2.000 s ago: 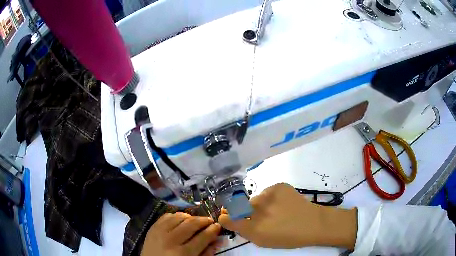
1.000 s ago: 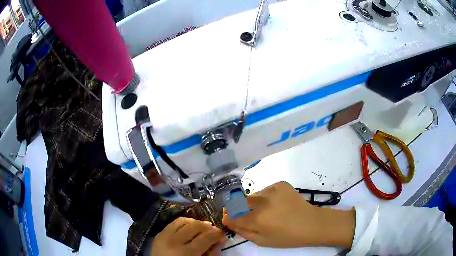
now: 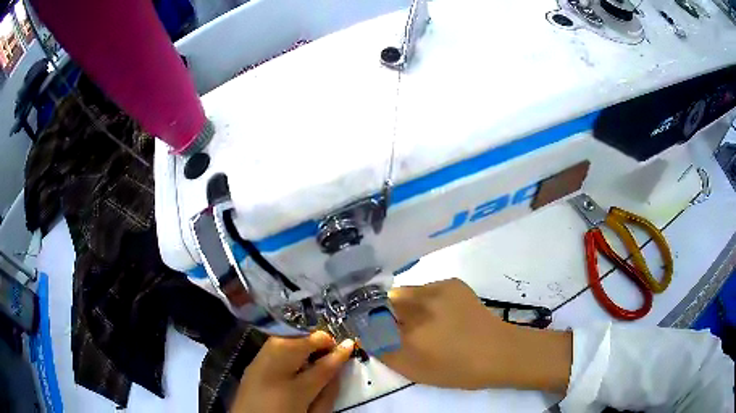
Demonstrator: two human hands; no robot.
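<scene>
The dark plaid fabric (image 3: 117,210) lies in a crumpled pile left of the white sewing machine (image 3: 299,137), and part of it runs under my left hand. My left hand (image 3: 294,375) is at the needle area, thumb and fingertips pinching the fabric's edge beside the presser foot (image 3: 343,327). My right hand (image 3: 444,335) is just right of the needle, behind the grey-blue round fitting (image 3: 376,323); its fingertips are hidden, so its hold cannot be told. A small dark piece shows on the bed just below the needle.
Scissors (image 3: 621,258) with red and orange-yellow loops lie on the right of the table. Black thread snips (image 3: 520,312) lie partly behind my right wrist. A pink cone (image 3: 133,68) stands over the machine head at upper left. The black control panel (image 3: 666,121) is at the right.
My left hand's thumb and fingertips have lifted and closed near the presser foot. My right hand has moved slightly up and behind the fitting. Less plaid fabric shows between the hands.
</scene>
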